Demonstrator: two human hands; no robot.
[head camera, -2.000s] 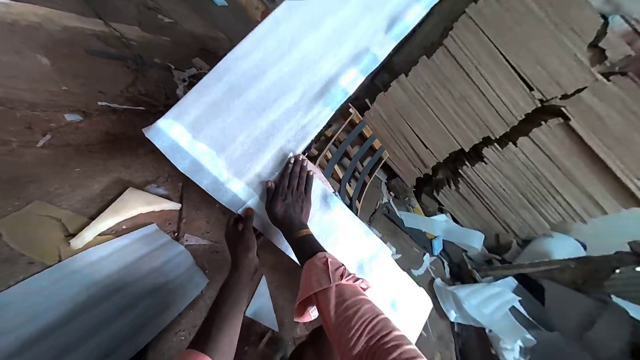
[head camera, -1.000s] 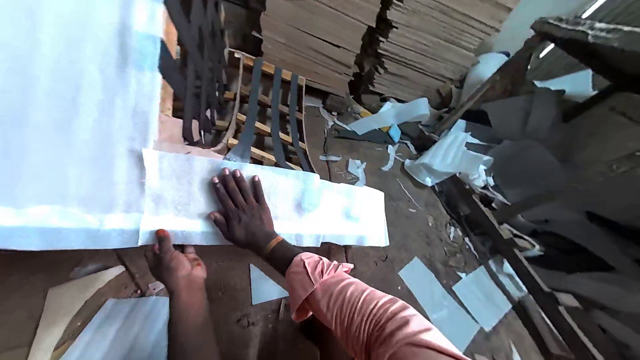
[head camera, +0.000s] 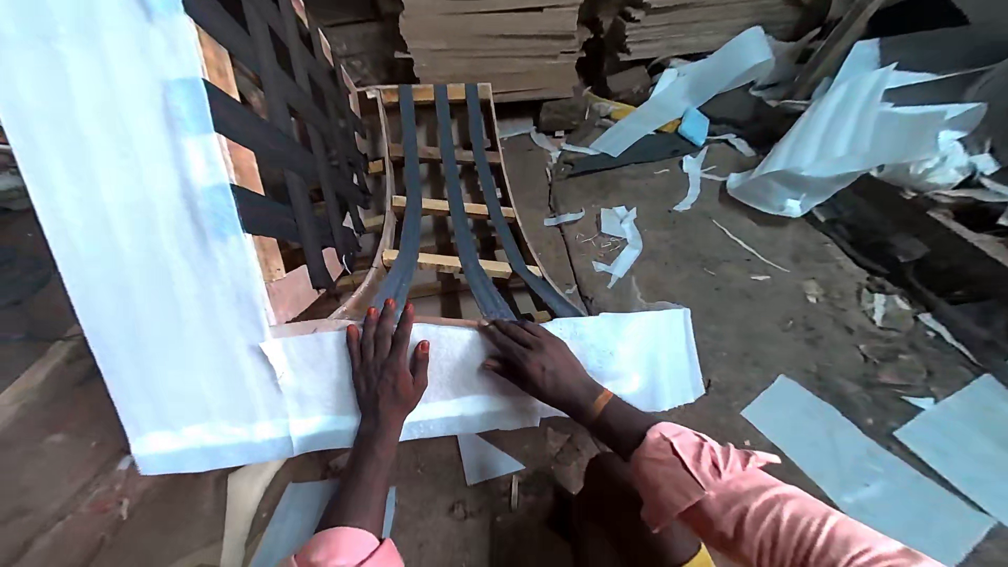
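My left hand (head camera: 386, 366) lies flat, fingers apart, on a white fabric-like strip (head camera: 630, 354) that runs along the near side of a wooden frame. My right hand (head camera: 539, 362) rests on the same strip further right, its fingertips at the strip's far edge. Dark webbing bands (head camera: 461, 205) stretch over the slats of the curved wooden frame (head camera: 453, 264) and pass beneath or up to the strip. At the left, a long white panel (head camera: 150, 260) covers another part, beside woven dark webbing (head camera: 291, 150). What lies under the strip is hidden.
White scraps (head camera: 622, 244) litter the brown floor. Crumpled white sheeting (head camera: 850, 142) lies at the upper right, near a small blue piece (head camera: 694, 126). Flat white pieces (head camera: 866, 472) are at the lower right. Stacked brown sheets (head camera: 492, 47) stand at the back.
My left hand has moved from the near edge onto the strip, with its palm down. My right hand now lies further right on the strip. The view has turned.
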